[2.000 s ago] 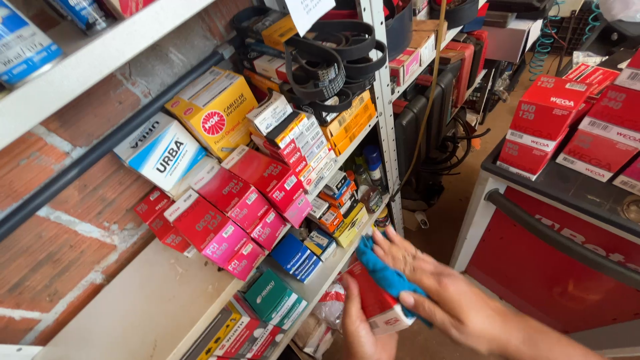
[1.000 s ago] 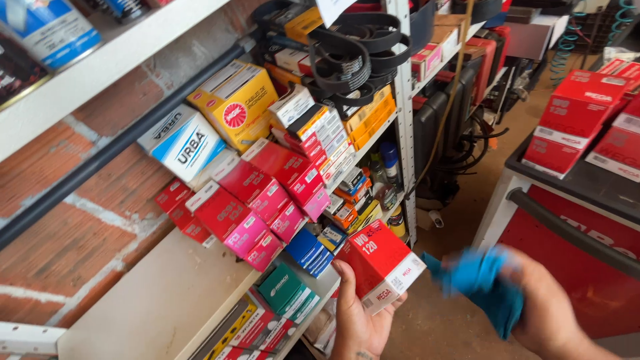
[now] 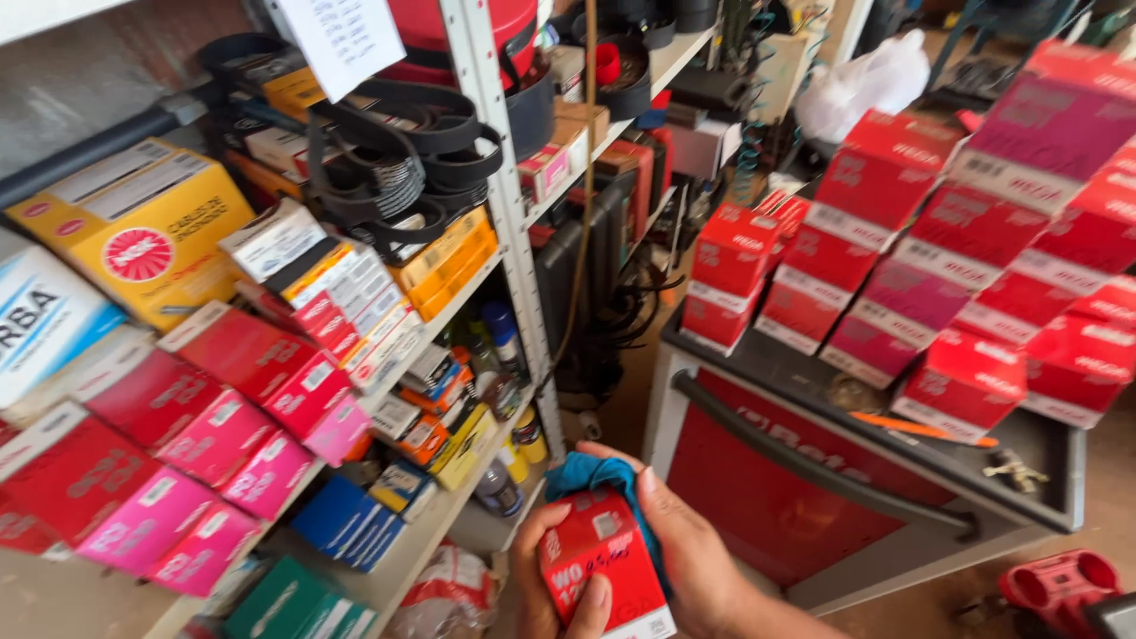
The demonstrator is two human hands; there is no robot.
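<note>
Near the bottom centre, my left hand [image 3: 540,568] grips a red and white Wega filter box [image 3: 603,559], its thumb across the printed front. My right hand [image 3: 688,541] presses a blue cloth [image 3: 590,470] against the top and right side of that box. The cloth is bunched over the upper edge, and part of it is hidden behind the box. Handwriting in dark ink shows on the box's red face. The lower part of the box runs out of view.
Metal shelving [image 3: 501,160] on the left bears red and pink boxes [image 3: 257,355], a yellow NGK box [image 3: 142,231] and black belts [image 3: 382,169]. At right, stacked Wega boxes [image 3: 825,240] stand on a Beta tool cabinet [image 3: 772,479] with an orange pen-like item [image 3: 923,428].
The cloth was apart from the box one second ago; now my right hand holds it against the box. The view has turned to the right, showing more of the cabinet.
</note>
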